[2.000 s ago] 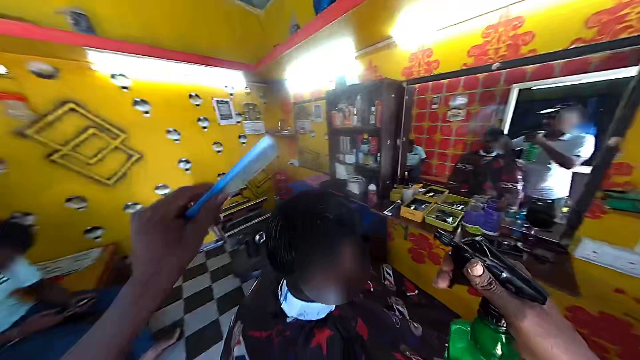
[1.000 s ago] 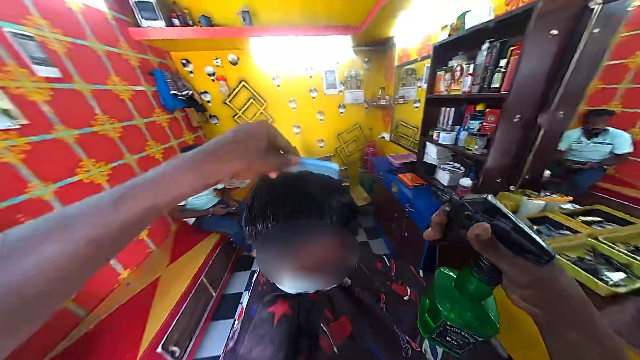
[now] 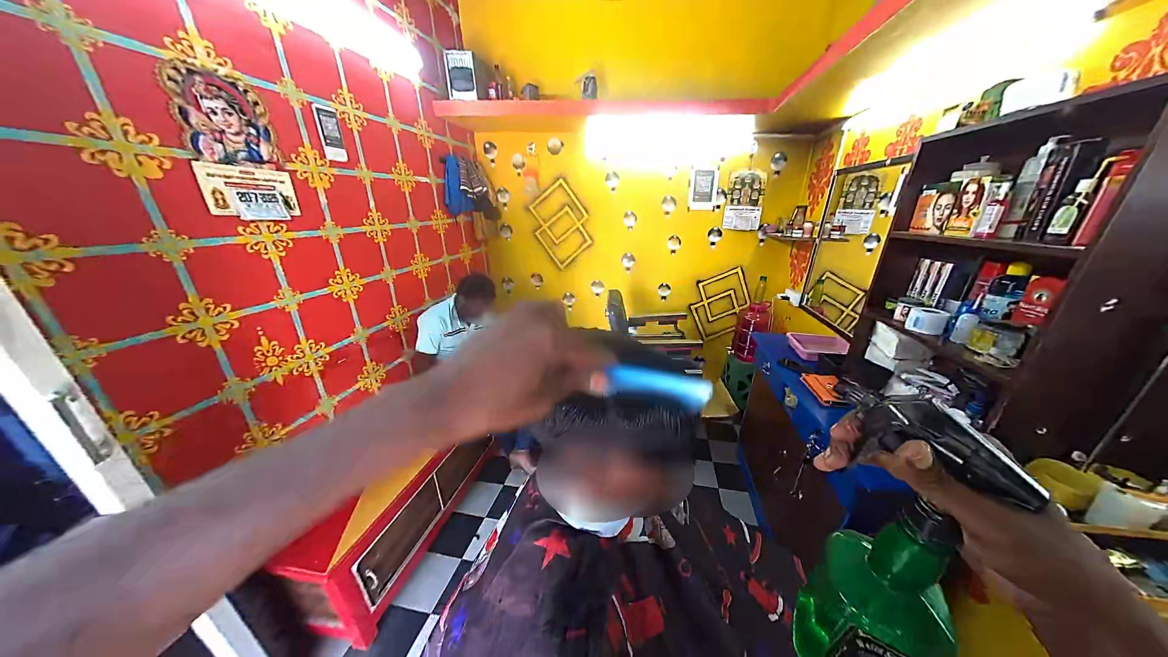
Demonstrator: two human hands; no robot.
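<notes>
A blue comb (image 3: 659, 387) is gripped in my left hand (image 3: 538, 360), over the top of a seated person's dark hair (image 3: 620, 422); both hand and comb are blurred by motion. My right hand (image 3: 912, 465) is closed around the black trigger head of a spray bottle (image 3: 881, 589) with a green body, at the lower right, to the side of the person. A dark cape (image 3: 630, 593) with red stars and shapes covers the person's body, and a white band shows at the neck.
Another person (image 3: 447, 319) sits at the left wall, behind a red and yellow bench (image 3: 365, 547). On the right stand a blue-topped cabinet (image 3: 803, 401) and a dark shelf unit (image 3: 985, 246) of bottles and boxes. Yellow trays (image 3: 1068, 484) lie at the right edge.
The view has swung left. Two seconds ago my left hand held the comb up, away from the head; now the comb is over the hair. The spray bottle stays in my right hand.
</notes>
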